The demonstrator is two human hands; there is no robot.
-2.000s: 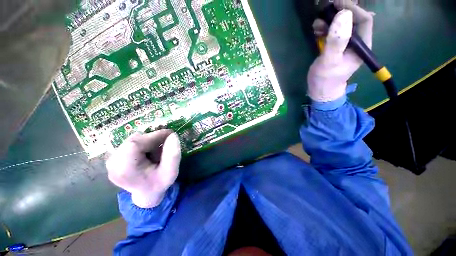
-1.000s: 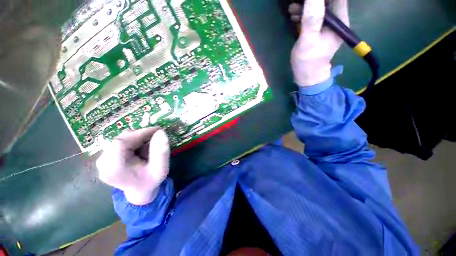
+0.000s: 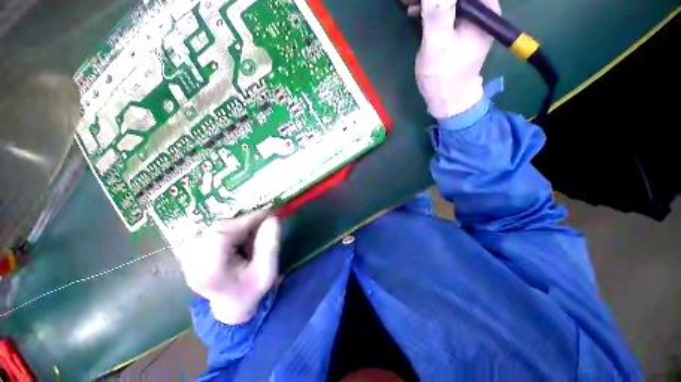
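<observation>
A large green circuit board (image 3: 246,142) lies solder side up on a red carrier (image 3: 343,56), which shows along its right and lower edges. My left hand (image 3: 231,261), in a white glove, is at the board's lower edge, fingers curled around the solder wire (image 3: 89,277), which trails left over the bench. The wire's tip cannot be made out. My right hand (image 3: 452,60), gloved, at the top edge of the view, grips the dark soldering iron (image 3: 489,21) with a yellow band, right of the board. The iron's tip is out of view.
A clear, smoky hood (image 3: 37,112) covers the upper left. The black iron cable (image 3: 551,86) runs to the yellow bench edge (image 3: 612,60) at the right. Red objects (image 3: 13,362) show at the left and lower left. The green bench mat (image 3: 112,321) lies under everything.
The board appears further left in view and more red carrier shows. My right hand with the iron has shifted left in view. My left hand has moved slightly right and down along the board's edge.
</observation>
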